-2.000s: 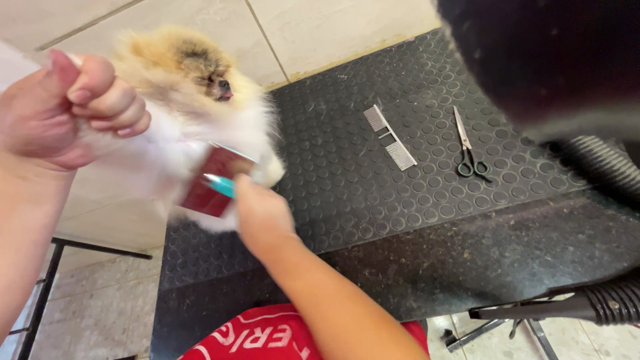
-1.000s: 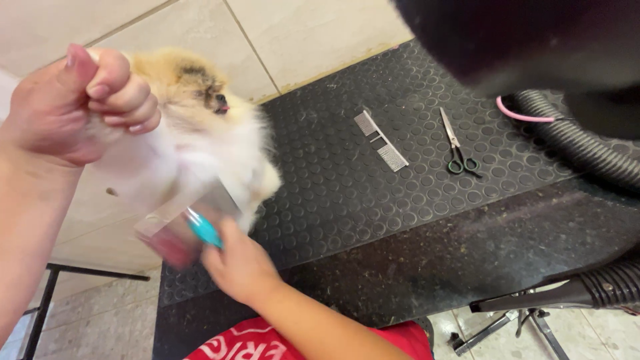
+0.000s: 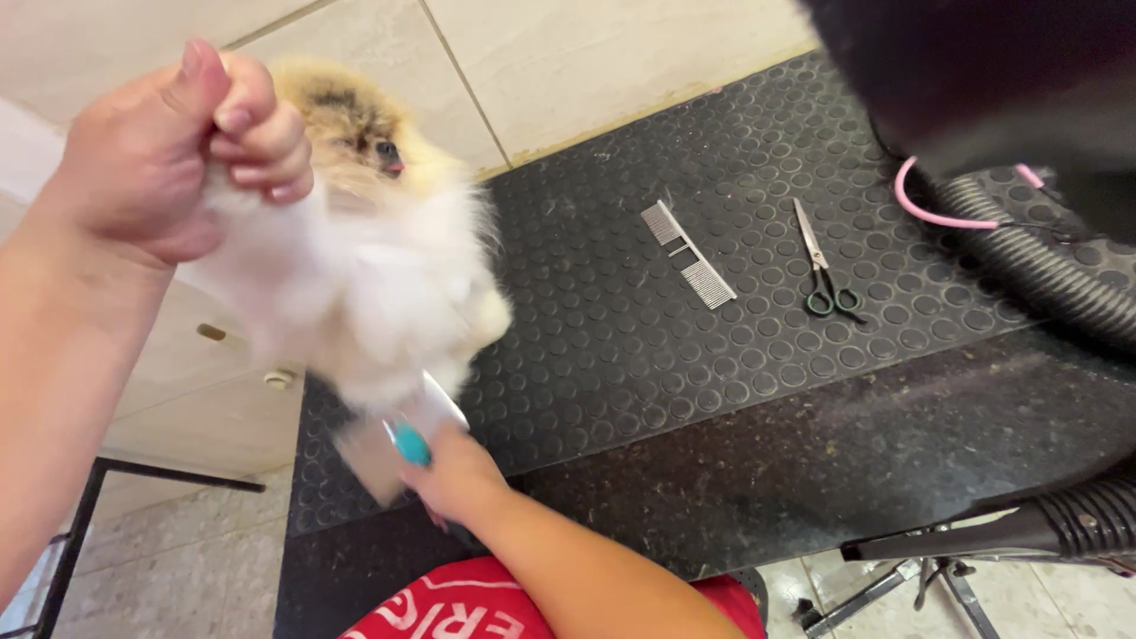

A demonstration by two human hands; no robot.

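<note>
A fluffy cream and white dog point(image 3: 390, 240) is at the left end of a table with a black studded rubber mat point(image 3: 603, 355). My left hand point(image 3: 191, 155), raised at the upper left, is closed around the end of the dog's furry limb, most of which shows below it. My right hand point(image 3: 461, 475) grips the teal handle of a grooming brush point(image 3: 411, 444), blurred, just below the dog's white fur. A metal grooming comb point(image 3: 688, 253) lies on the mat right of the dog. Farther right lie scissors point(image 3: 825, 266) with dark finger rings.
A ribbed black hose point(image 3: 1047, 257) and a pink loop point(image 3: 941, 217) lie at the right. A large dark object point(image 3: 985, 71) fills the upper right corner. A dryer nozzle point(image 3: 958, 532) juts in at the lower right above a metal stand point(image 3: 923, 590). A tiled wall point(image 3: 621, 71) stands behind.
My right hand and the brush have moved down, away from the dog's chest to below its fur. My left hand still holds the limb up. The comb and scissors have not moved on the mat.
</note>
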